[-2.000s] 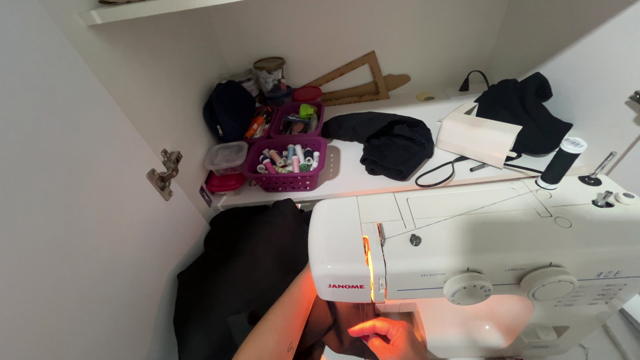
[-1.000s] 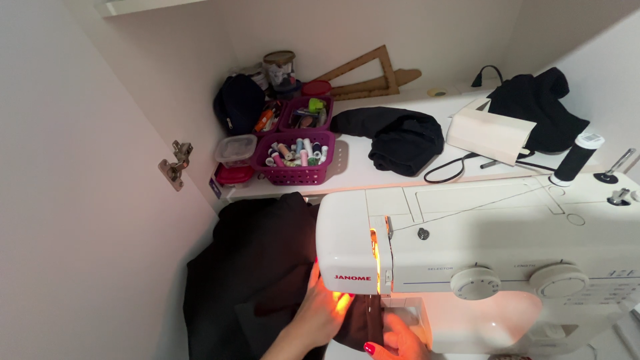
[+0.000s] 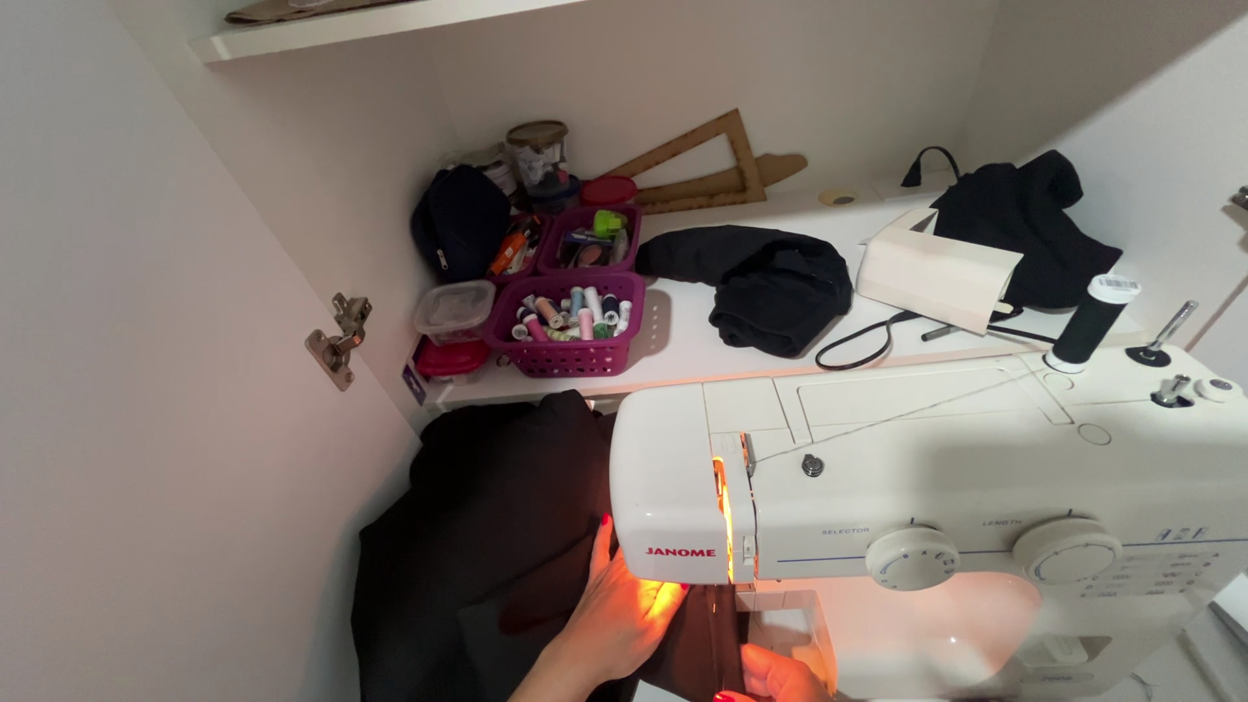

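Note:
A white Janome sewing machine (image 3: 877, 458) with its lamp lit stands at the right, a spool of black thread (image 3: 1090, 327) on top and thread running across to its head. Black fabric (image 3: 487, 546) lies to the left of the machine and passes under its head. My left hand (image 3: 619, 614) rests on that fabric beside the lit needle area, fingers spread, fingertips partly behind the machine head. At the bottom edge, my right hand (image 3: 780, 675) has its fingers at the folded edge of the fabric, partly cut off by the frame. The needle and presser foot are hidden.
Behind the machine, a shelf (image 3: 682, 341) holds a purple basket of thread spools (image 3: 570, 356), a second purple basket (image 3: 590, 249), folded black cloth (image 3: 780, 283) and a cream card (image 3: 936, 273). A cabinet hinge (image 3: 338, 341) juts from the left.
The left hand, whose forearm reached behind the machine head two seconds ago, now shows on the fabric left of the needle area. The right hand has moved lower, toward the bottom edge.

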